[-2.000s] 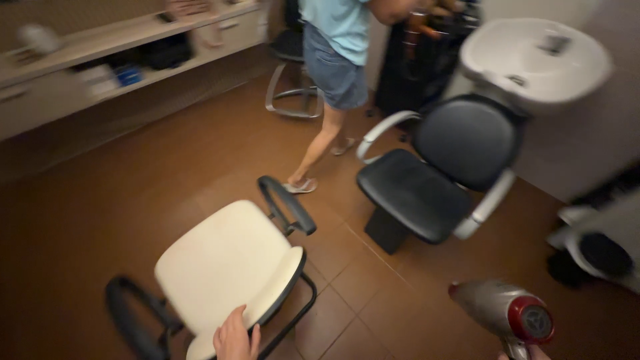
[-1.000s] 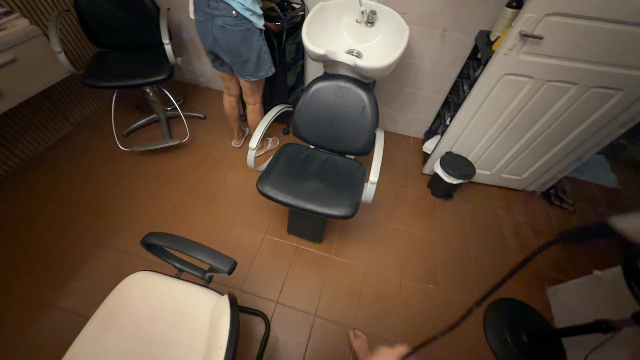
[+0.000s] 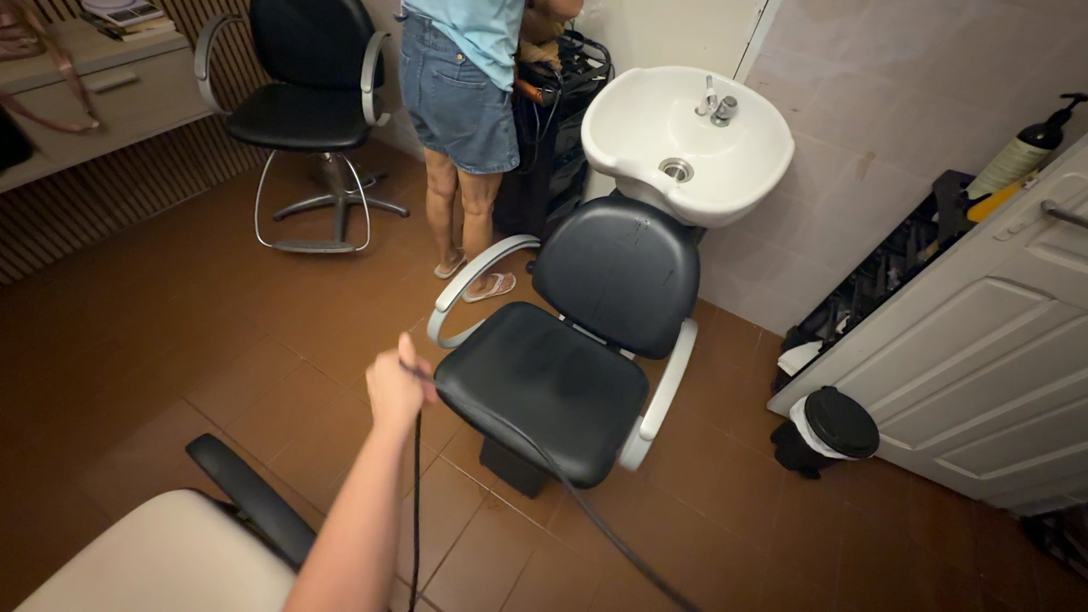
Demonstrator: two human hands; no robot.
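My left hand reaches forward from the bottom edge, closed on a black power cord. One length of the cord slants down to the right and leaves the frame at the bottom; another hangs nearly straight down below the hand. Just right of the hand is the black seat of a shampoo chair with pale armrests, standing before a white wash basin. A cream-seated chair with a black armrest is at lower left, beside my forearm. My right hand is out of view, and no hair dryer shows now.
A person in denim shorts stands left of the basin by a dark trolley. A black styling chair stands near a wall counter. At right are a lidded black bin, a white door and a dark rack.
My left hand has moved up and forward from the bottom edge, still with the cord. The hair dryer seen at the lower right two seconds ago is out of frame. The view has shifted.
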